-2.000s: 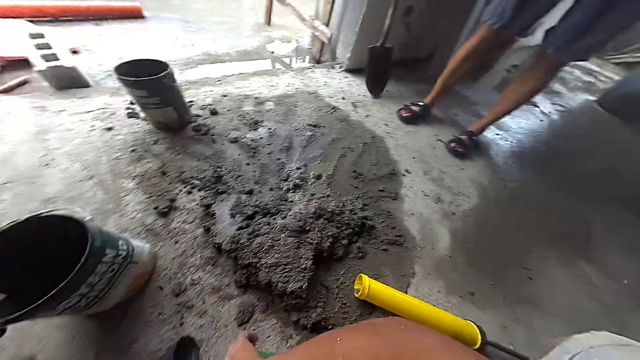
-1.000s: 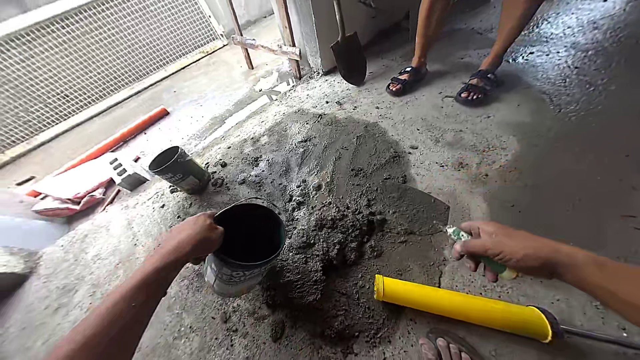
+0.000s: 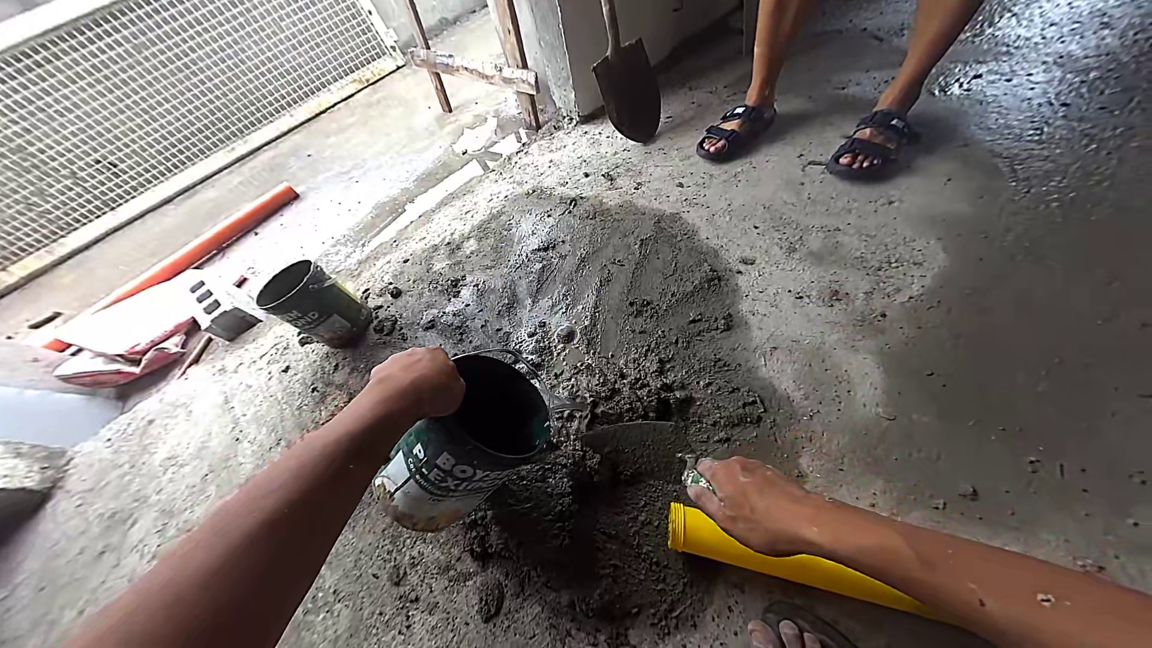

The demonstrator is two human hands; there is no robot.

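My left hand [image 3: 417,382] grips the rim of a paint bucket [image 3: 450,477], which is tilted with its mouth toward a heap of wet mortar [image 3: 558,504]. The inside of the bucket is dark, so its contents cannot be told. In my right hand [image 3: 751,504] is the handle of a trowel [image 3: 634,439]; its blade lies in the mortar just right of the bucket's mouth. A yellow plastic tube [image 3: 792,565] lies on the floor, partly beneath my right forearm.
A smaller bucket [image 3: 315,301] stands behind left, beside a hollow block [image 3: 216,310]. An orange pipe [image 3: 193,252] lies beyond. A shovel [image 3: 628,90] leans at the back near a person's sandalled feet [image 3: 875,144]. A mesh panel [image 3: 180,99] is at the upper left.
At first the bucket stood at the left; a second ago my left hand held it by the mortar. Since then the trowel has moved left, down into the mortar near the bucket's mouth.
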